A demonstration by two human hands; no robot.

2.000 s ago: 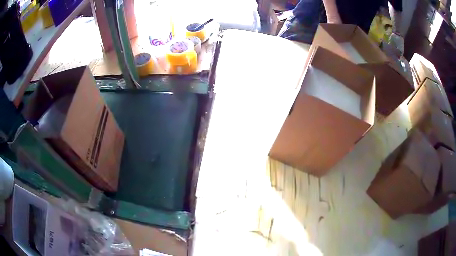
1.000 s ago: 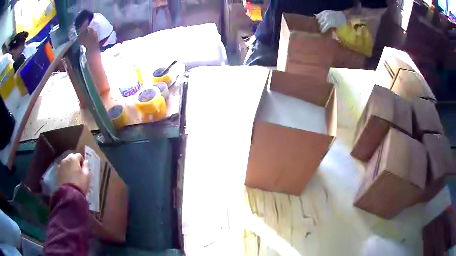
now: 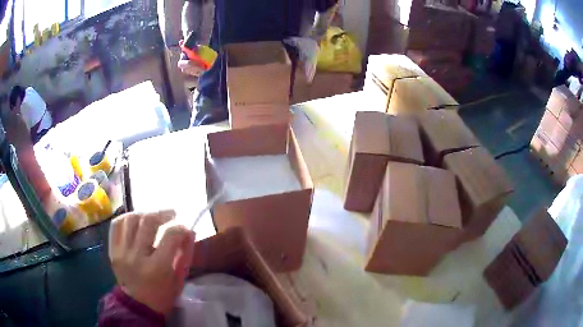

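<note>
My left hand (image 3: pixel 147 258), bare with a maroon cuff, is raised at lower left with its fingers closed. A thin white sheet (image 3: pixel 208 211), seen nearly edge-on, sticks out from its fingers. Just right of and below the hand, an open carton (image 3: pixel 265 271) is cut off by the bottom edge. It holds a white plastic bag (image 3: pixel 224 297) with a dark mark. Beyond it stands another open carton (image 3: pixel 265 227) with a flat white sheet (image 3: pixel 259 175) inside. My right hand is not in view.
Closed cartons (image 3: pixel 415 214) stand together at right on the pale table (image 3: pixel 332 255). A person in dark clothing (image 3: pixel 256 22) behind the table holds a red-orange tape gun (image 3: pixel 198 54) by an open carton (image 3: pixel 259 83). Tape rolls (image 3: pixel 93 198) lie at left.
The view has turned right. The carton with the bag, before on the green conveyor at left, now shows beside the table carton. My left hand has risen from it. The tape gun has come into view.
</note>
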